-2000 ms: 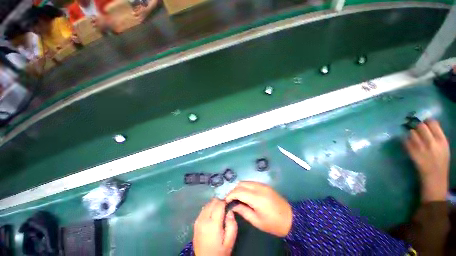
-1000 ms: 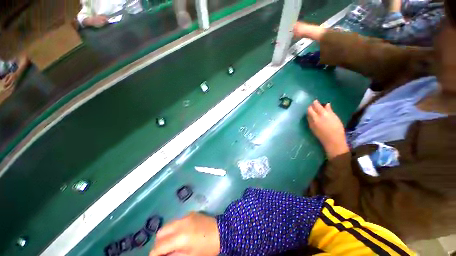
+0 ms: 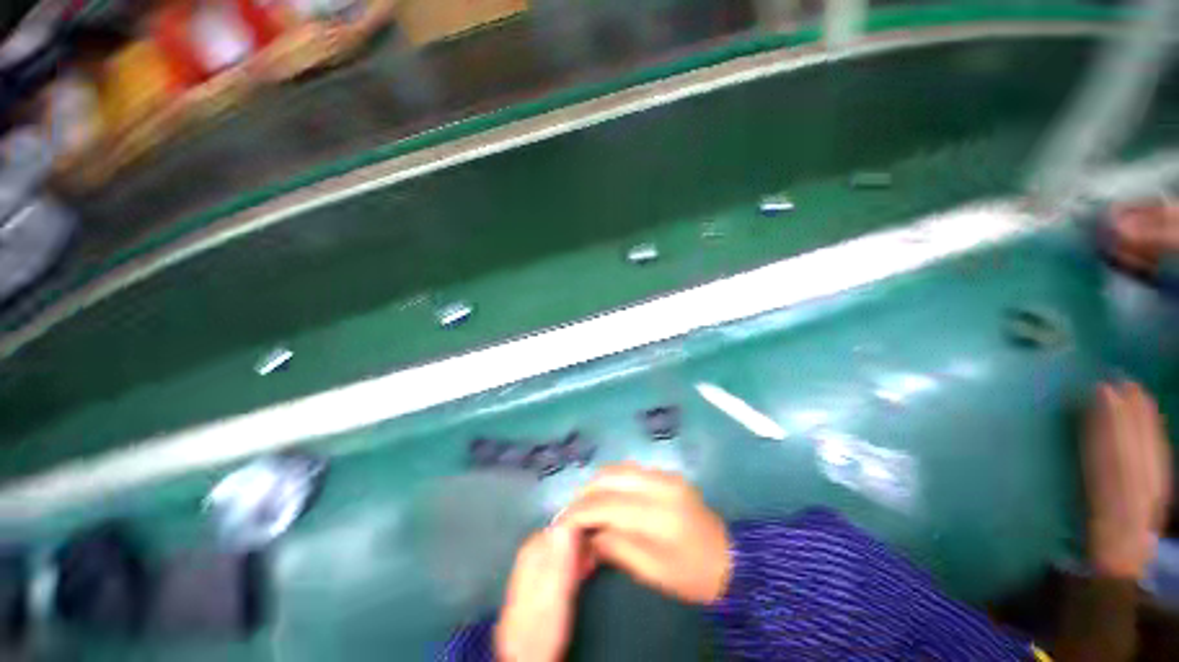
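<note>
The frame is blurred by head motion. My left hand (image 3: pixel 537 588) and my right hand (image 3: pixel 653 528) meet at the bottom centre, fingertips together. A tiny pale edge shows between the fingertips, but whether they hold a part cannot be told. A short row of black housings (image 3: pixel 533 453) lies on the green bench just beyond my hands. One more black housing (image 3: pixel 661 420) lies apart, to the right of the row.
A white pointed stick (image 3: pixel 740 410) and clear film (image 3: pixel 866 468) lie to the right. A whitish bag (image 3: pixel 264 497) and dark tray (image 3: pixel 204 594) lie left. Several small units sit on the belt (image 3: pixel 543 272) beyond the white rail (image 3: pixel 517 363). A neighbour's hands (image 3: pixel 1122 472) are at right.
The view has swung back left from the neighbour's side. Both my hands now show, together at the bottom centre; one second ago only my right hand showed, near the housing row.
</note>
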